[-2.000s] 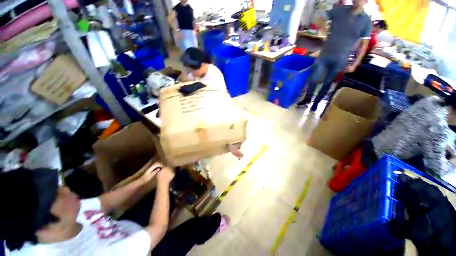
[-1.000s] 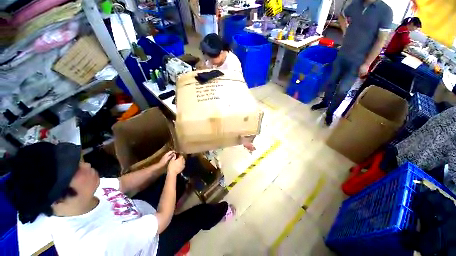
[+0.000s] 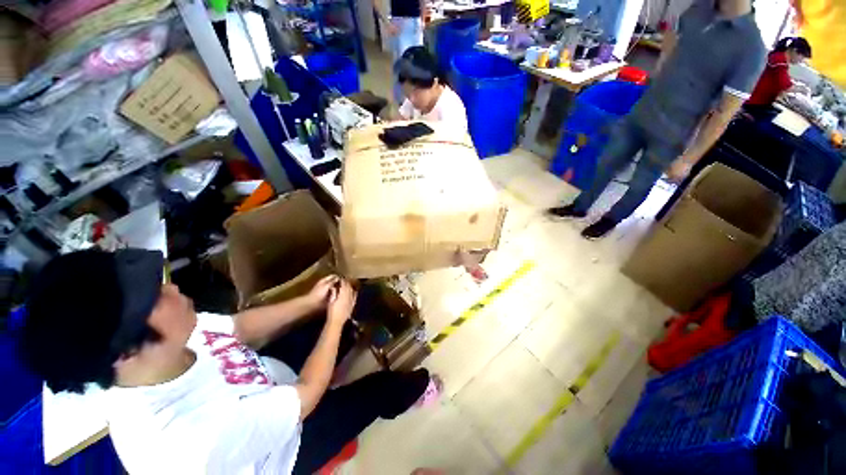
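Neither of my hands can be made out. A small skin-coloured patch at the bottom edge is too cut off to identify. A large closed carton with printed lettering stands in front of me. A flat black item lies on its top. An open carton stands left of it. A seated person in a black cap and white shirt holds both hands together beside the cartons; what is in them is too small to tell. A low box with dark contents is below the large carton.
A person in grey stands on the tiled floor beyond yellow floor lines. A blue crate and an open carton are at right. Blue bins and a seated worker are behind. Cluttered shelves line the left.
The view has shifted, and the large carton and seated person in white appear farther right. The standing person in grey has changed stance, with both feet now showing. The black item remains on the carton.
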